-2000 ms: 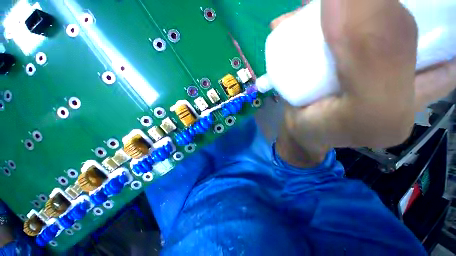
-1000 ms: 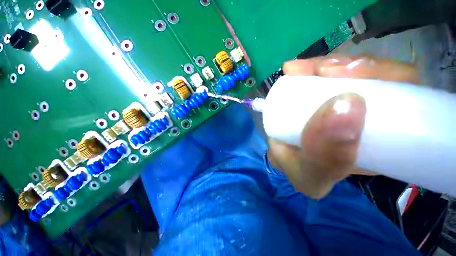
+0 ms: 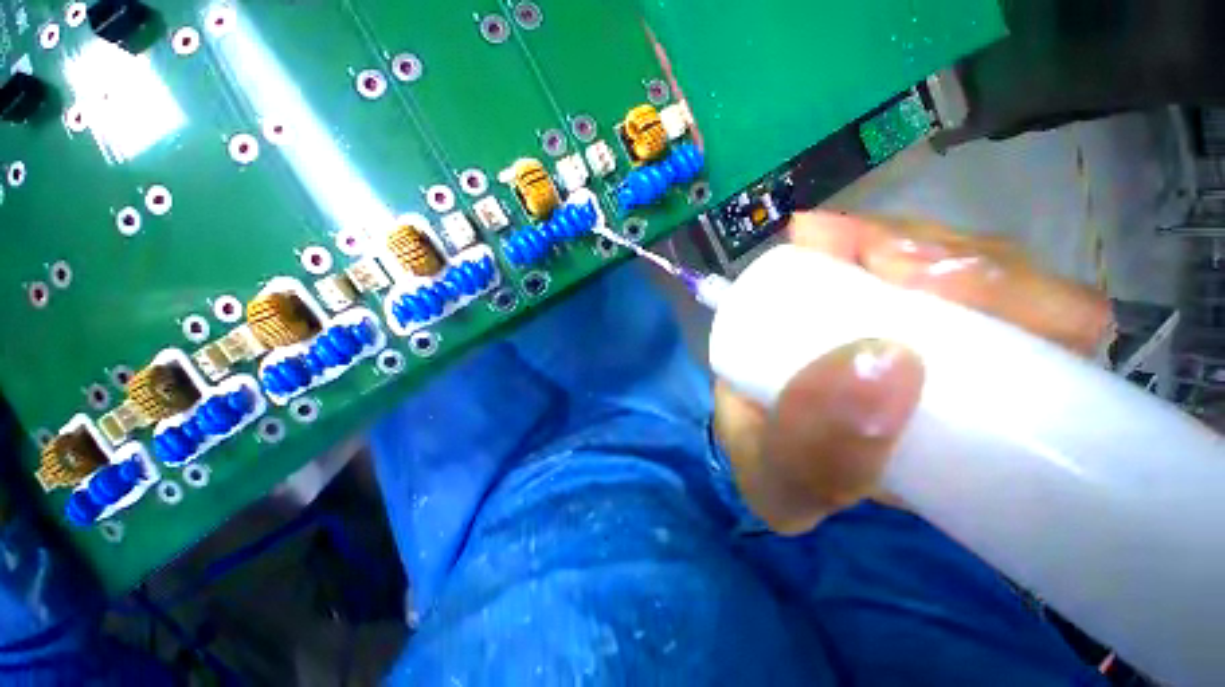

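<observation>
My right hand [image 3: 873, 362] is bare and grips a large white glue bottle [image 3: 1021, 443], pointed left. Its dispensing needle [image 3: 658, 255], with a purple hub, reaches the right end of a row of blue discs [image 3: 552, 232] near the edge of the green circuit board [image 3: 323, 148]. Copper-orange coils [image 3: 411, 250] and small cream connectors [image 3: 367, 277] stand beside the blue discs along this edge. White glue outlines the rows farther left. The rightmost blue row [image 3: 661, 177] shows no clear white outline. My left hand is not in view.
Black components [image 3: 118, 19] stand at the upper left of the board. A green mat [image 3: 833, 67] lies right of the board. Below it, a dark frame holds small boards [image 3: 897, 130]. My blue-clothed legs [image 3: 578, 497] are below the board's edge.
The bottle went from the rightmost coil's blue row back to the neighbouring row and now tilts more, needle up-left. In the last second, the right part of the panel has shifted slightly rightward and up in view.
</observation>
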